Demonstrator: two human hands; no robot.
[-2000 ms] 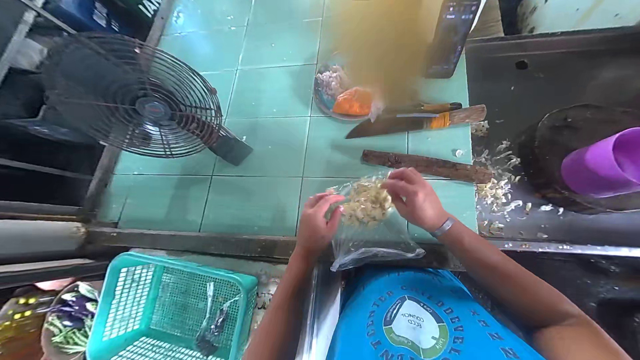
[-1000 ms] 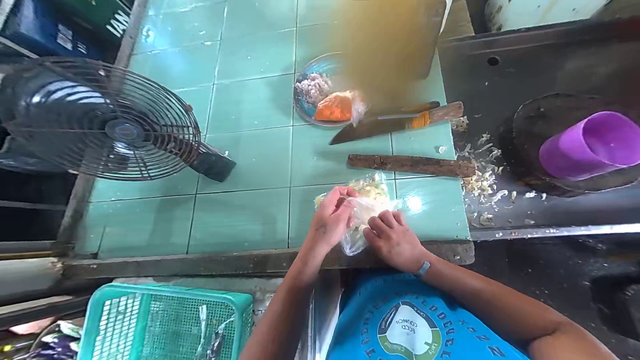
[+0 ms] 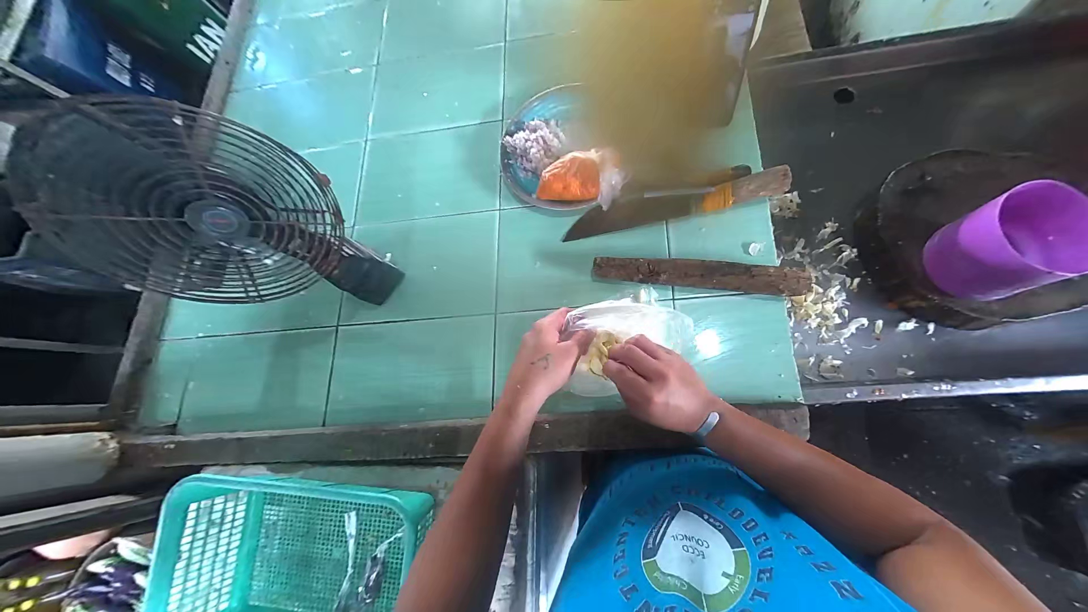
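A clear plastic bag (image 3: 629,321) with pale yellowish pieces, possibly garlic cloves (image 3: 598,352), lies at the near edge of the green tiled counter. My left hand (image 3: 552,353) grips the bag's left side. My right hand (image 3: 659,382) is at its opening, fingertips closed on the pale pieces. Beyond the hands lie a dark wooden stick (image 3: 701,275) and a knife (image 3: 637,212) with orange wrapping by its handle. A plate (image 3: 520,183) holds chopped purplish pieces (image 3: 535,144) and a bag of orange stuff (image 3: 571,177).
A wire-caged fan (image 3: 217,221) stands at left. A green plastic basket (image 3: 293,489) sits below the counter edge. At right, a purple plastic cup (image 3: 977,255) rests on a round dark board (image 3: 918,183), beside scattered peelings (image 3: 820,310). A blurred patch hides part of the counter top.
The bag, spread with its contents in plain view two seconds ago, is now gathered under both hands. My right hand has moved in to the bag's opening. The view has shifted somewhat.
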